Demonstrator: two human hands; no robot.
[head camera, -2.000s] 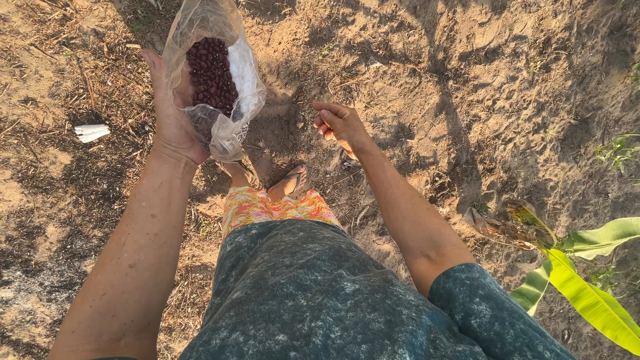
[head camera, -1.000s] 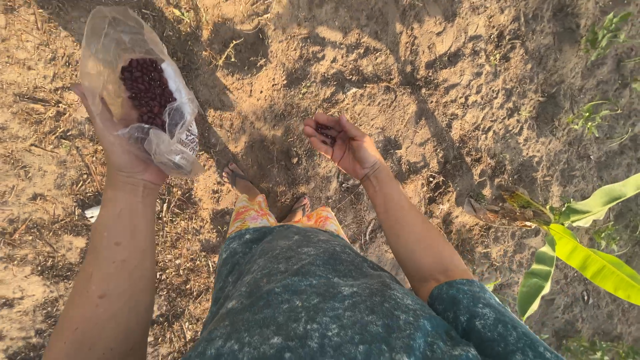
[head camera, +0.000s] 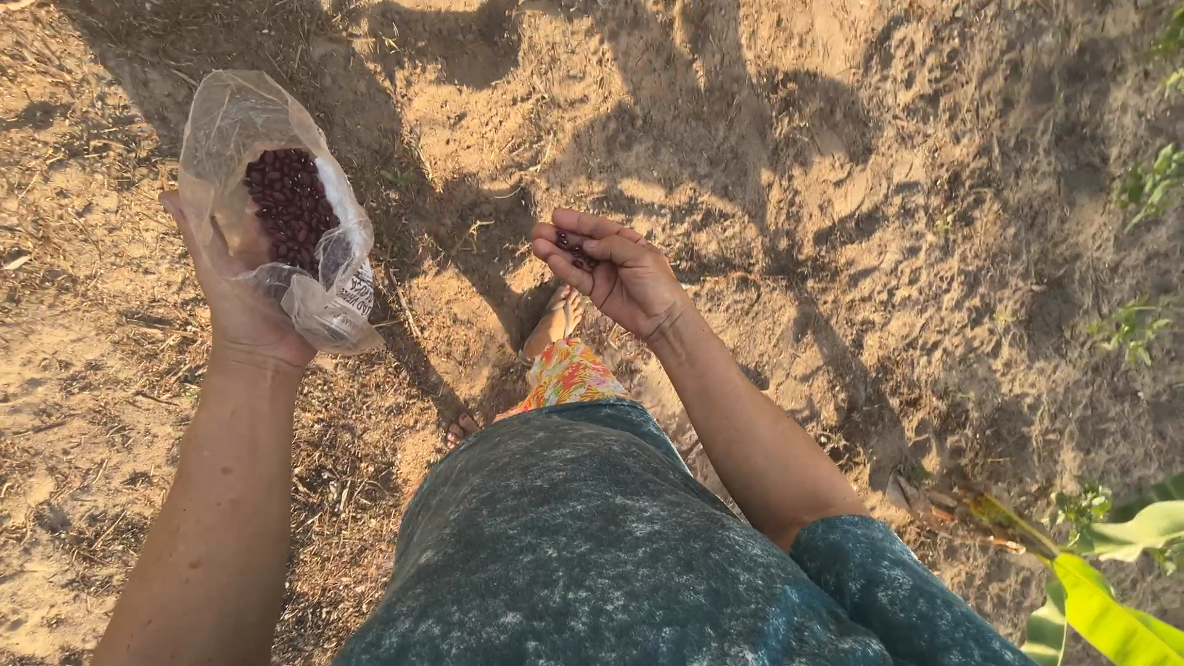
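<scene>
On the left, my left hand (head camera: 245, 296) supports a translucent plastic bag (head camera: 227, 139) from below and along its side. The bag's mouth gapes, showing a heap of dark red beans (head camera: 291, 208) inside; its lower side bears printed writing. My right hand (head camera: 615, 268), right of the bag and palm up, has its fingers curled around a few of the same beans (head camera: 575, 250). It is apart from the bag, above the bare soil. How many beans lie in the palm cannot be told.
Uneven dry soil (head camera: 647, 120) with shadows spreads all around, with dry plant litter (head camera: 342, 499) at the left. My foot (head camera: 555, 319) stands below my right hand. A broad-leaved green plant (head camera: 1110, 601) grows at the lower right, small weeds (head camera: 1133, 333) at the right edge.
Two seconds ago no beans showed in my right hand; they show one second ago and now. The right palm has turned further upward. My feet have shifted, one now ahead of the other.
</scene>
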